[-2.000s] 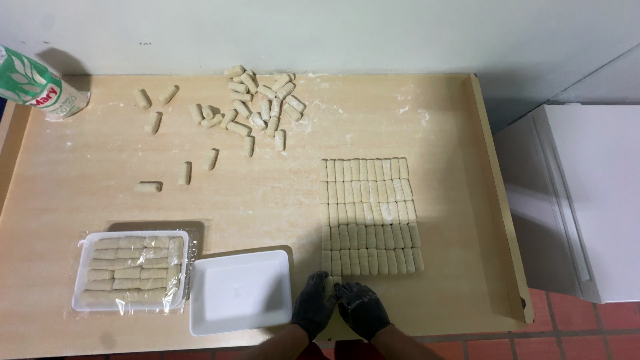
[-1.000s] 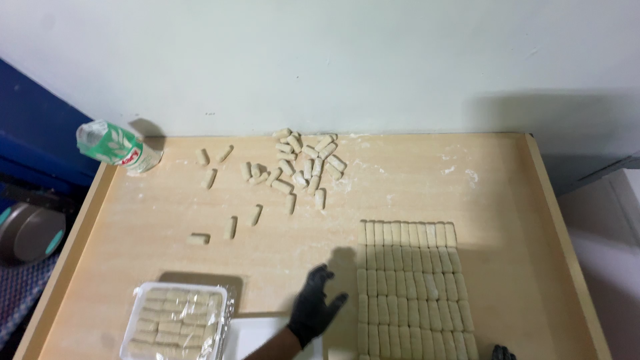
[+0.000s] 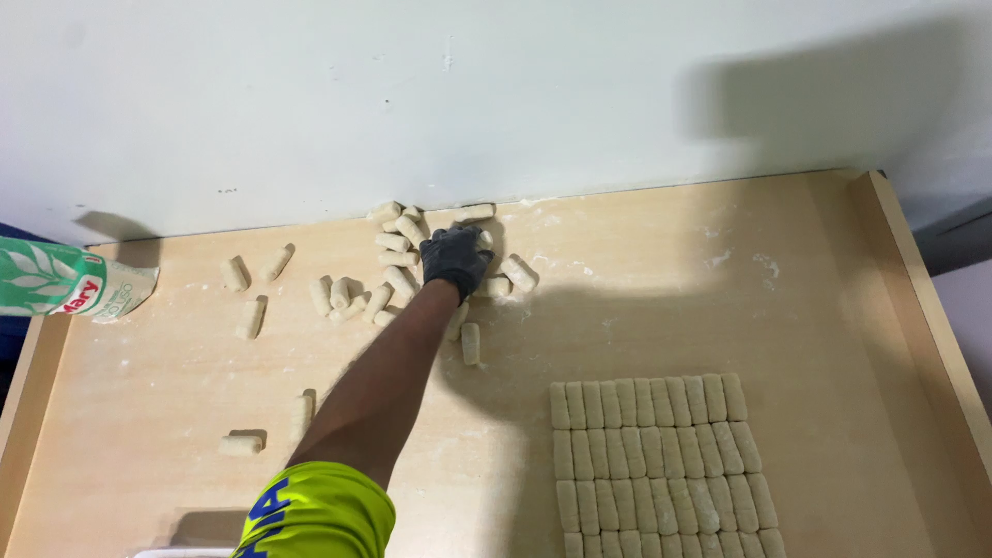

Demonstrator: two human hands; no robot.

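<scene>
My left hand (image 3: 456, 260), in a dark glove, reaches to the back of the wooden table into a loose pile of short dough rolls (image 3: 399, 279). Its fingers are curled among the rolls, and one roll (image 3: 484, 241) shows at the fingertips; whether it is gripped cannot be told. Several floured rolls lie around the hand, one pale roll (image 3: 518, 273) just to its right. At the lower right, dough rolls stand side by side in a tight block of rows (image 3: 659, 453). My right hand is out of view.
A green and white flour bag (image 3: 70, 283) leans at the table's left edge. Several single rolls (image 3: 250, 318) lie scattered on the left. A raised wooden rim (image 3: 922, 310) bounds the right side, and a wall (image 3: 496, 101) rises behind. A white tray edge (image 3: 186, 552) shows at the bottom.
Both hands were at the near end of the roll block; my left hand has since moved up to the loose pile. My right hand has left the view. The view has shifted toward the wall.
</scene>
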